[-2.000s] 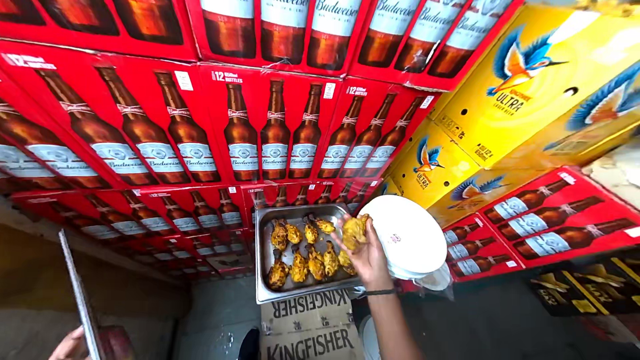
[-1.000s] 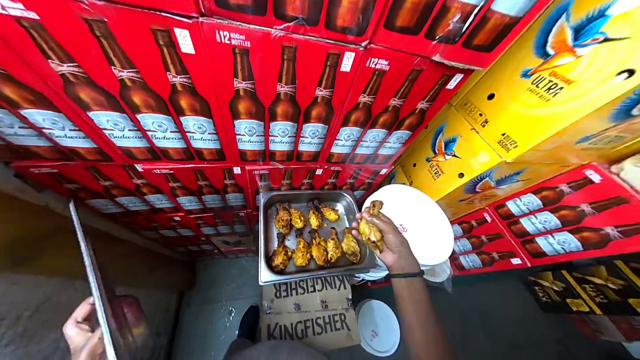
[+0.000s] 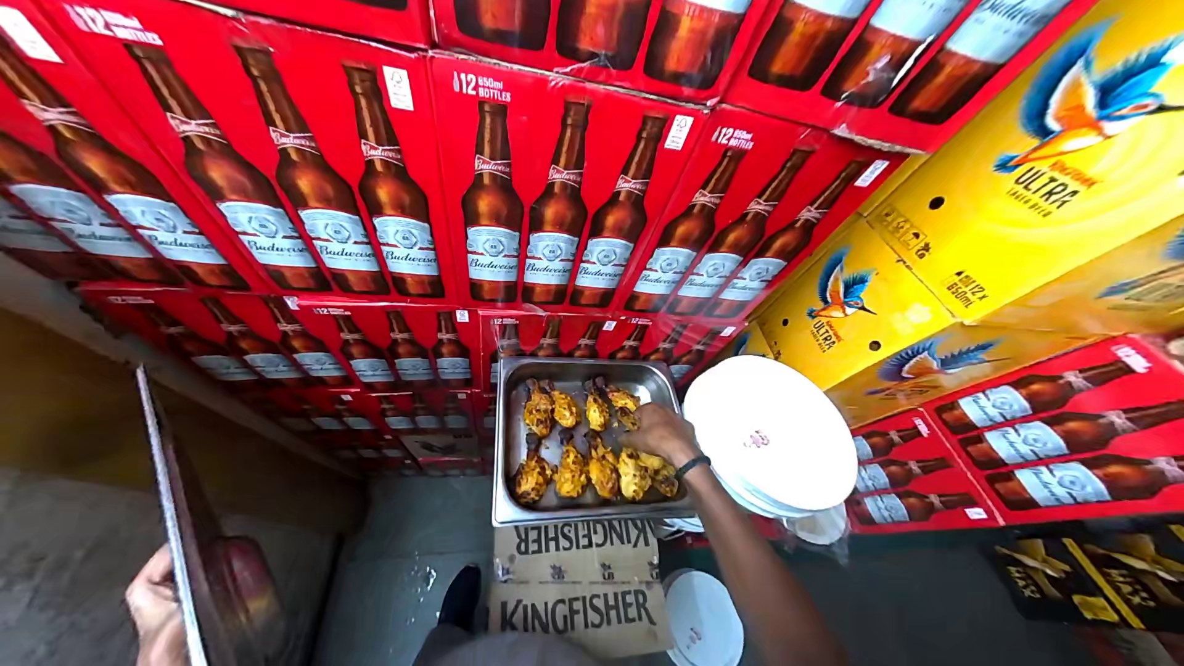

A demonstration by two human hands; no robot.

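Observation:
A steel tray (image 3: 504,462) of browned chicken drumsticks (image 3: 572,470) rests on a cardboard carton, with its pieces in two rough rows. My right hand (image 3: 661,433), a dark band at its wrist, reaches over the tray's right side, with the fingertips among the drumsticks there; whether they grip one is hidden. Just right of that hand stands a stack of white plates (image 3: 772,435). At the lower left my left hand (image 3: 157,606) holds the edge of a thin flat panel (image 3: 171,518), seen nearly edge-on, its kind unclear.
Red beer cartons (image 3: 573,203) are stacked behind the tray, with yellow cartons (image 3: 925,240) to the right. Below the tray is a printed brown carton (image 3: 578,601), and a round white plate or lid (image 3: 703,620) lies beside it. A dark shoe (image 3: 460,597) shows on the floor.
My right hand held a drumstick up beside the plates one second ago; now it is down at the tray's right side. My left hand stays at the panel.

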